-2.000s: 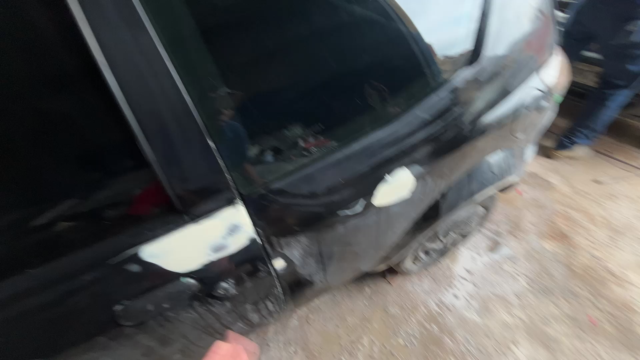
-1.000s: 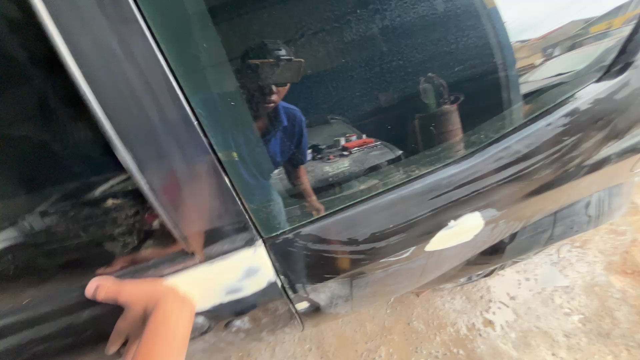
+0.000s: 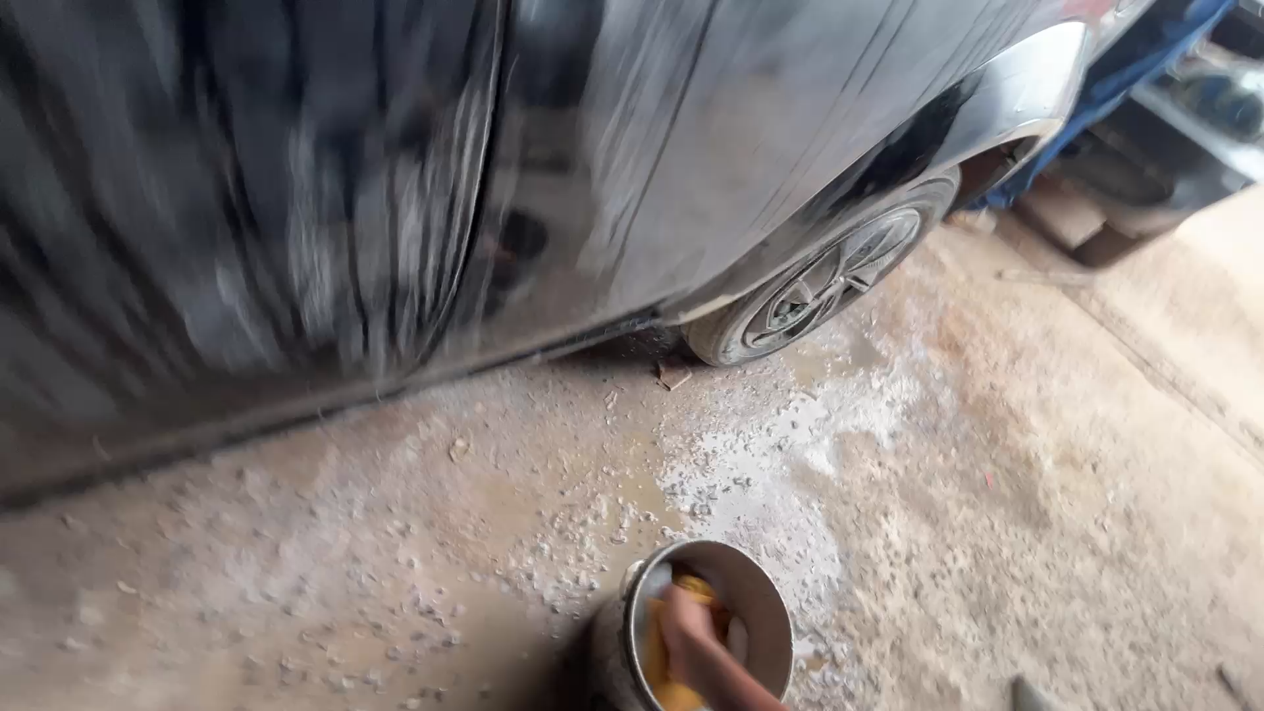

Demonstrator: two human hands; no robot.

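A metal bucket (image 3: pixel 637 632) stands on the wet ground at the bottom centre of the head view. My right hand (image 3: pixel 686 617) reaches down into it from the lower right, blurred, against something yellow (image 3: pixel 657 642), perhaps a cloth or sponge. The fingertips are hidden, so whether they grip it cannot be told. My left hand is out of view. Above the bucket is the side of a dark car (image 3: pixel 632 197), its door panels streaked with wet, greyish film. The car's wheel (image 3: pixel 834 281) is at the upper right.
Whitish liquid (image 3: pixel 780 474) is spread over the rough concrete ground (image 3: pixel 987 513). A blue-clothed person's leg (image 3: pixel 1111 94) shows past the car's end, beside a dark object (image 3: pixel 1126 178). A small dark object (image 3: pixel 1027 691) lies at the bottom right.
A hand was by the door's pale patch one second ago; now my right hand is inside the bucket. The view has swung down from the windows to the lower panels and ground.
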